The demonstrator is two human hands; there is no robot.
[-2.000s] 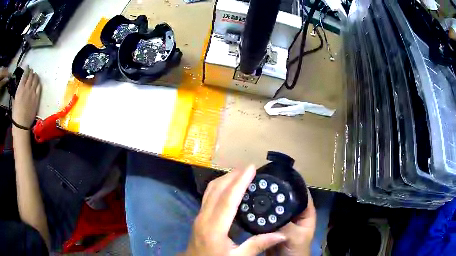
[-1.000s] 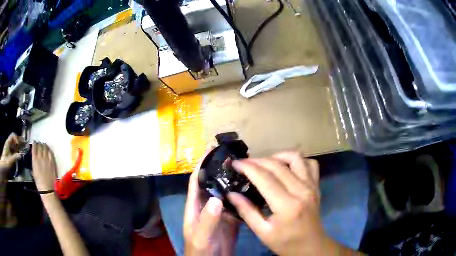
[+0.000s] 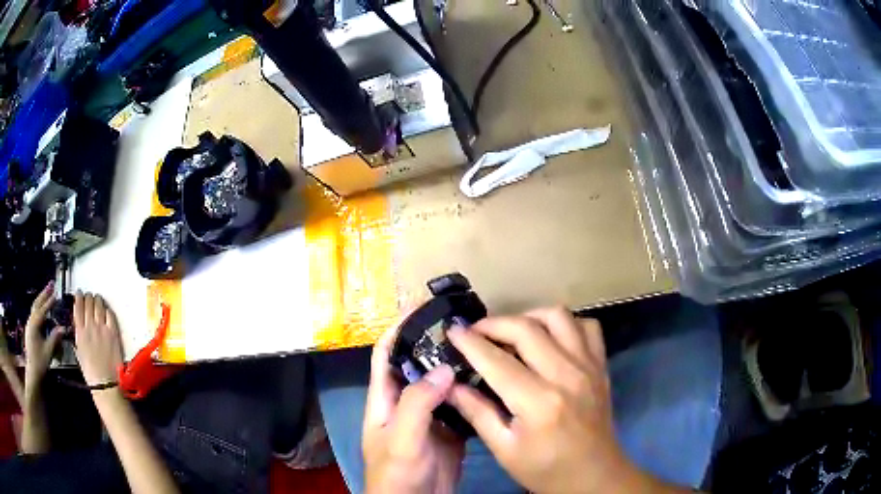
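Observation:
A black camera housing is held open side up over my lap, just off the bench edge. My left hand is closed around its left and lower side, with the thumb at the rim. My right hand has its fingertips inside the cup, at a small silvery circuit board. The fingers partly hide the board, and I cannot tell whether they grip it or press on it.
Several black housings with boards stand at the bench's left. A screw feeder with a black electric screwdriver is at the back. A white strap lies right of it. Clear trays are stacked at right. A neighbour's hands and a red tool are at left.
The housing was turned from its lens face to its open side. My right hand has moved to the board inside. Since one second ago the hands have barely shifted; the view has turned.

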